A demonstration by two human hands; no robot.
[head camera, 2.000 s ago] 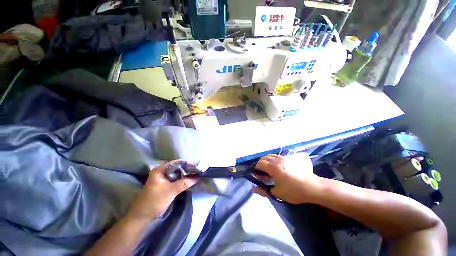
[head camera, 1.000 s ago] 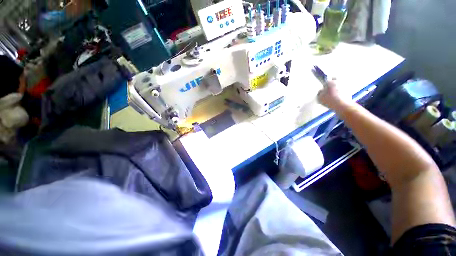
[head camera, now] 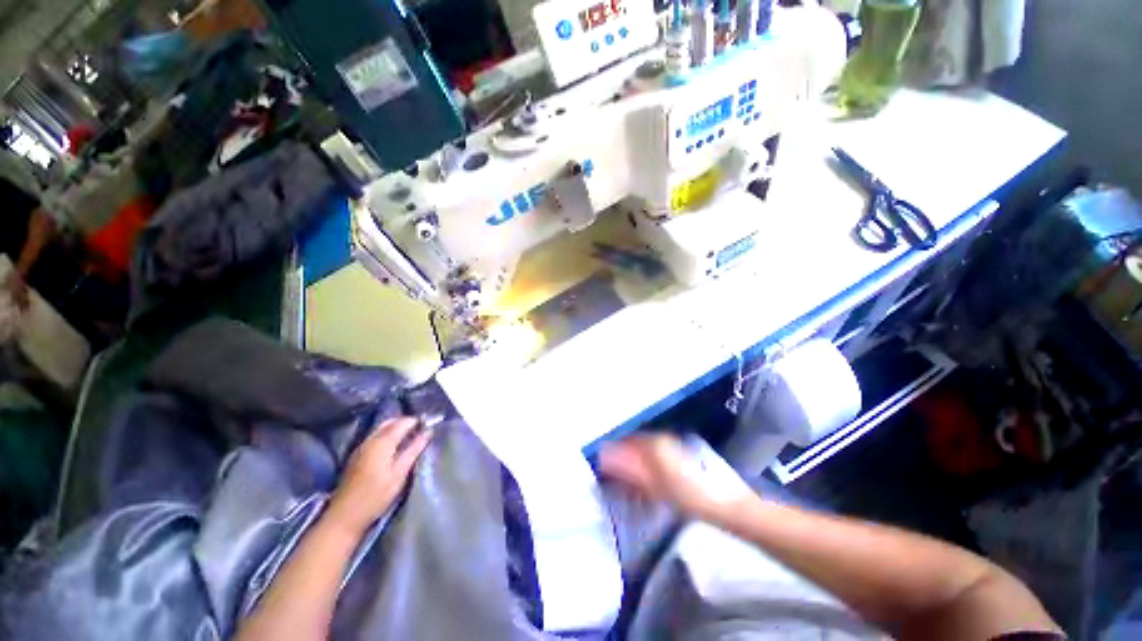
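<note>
Shiny grey cloth (head camera: 426,538) lies over my lap and to the left of the sewing machine (head camera: 551,175). My left hand (head camera: 382,470) is on the cloth, pinching a fold of it between thumb and fingers. A white tape (head camera: 564,526) runs from near the presser foot down along the cloth's right edge and bends over the lap. My right hand (head camera: 651,470) is blurred, just right of the tape and below the table's front edge; whether it touches anything is unclear. Black-handled shears (head camera: 883,207) lie on the table at the right.
A white roll (head camera: 814,391) hangs below the table's blue front edge (head camera: 701,379). A small dark tool (head camera: 630,259) lies under the machine arm. A greenish bottle (head camera: 877,56) stands behind at right. Dark bundled cloth (head camera: 238,219) lies behind at left.
The shears went from my right hand onto the table. My right hand came back down near the tape. My left hand, unseen one second ago, is now on the cloth. The camera view has shifted.
</note>
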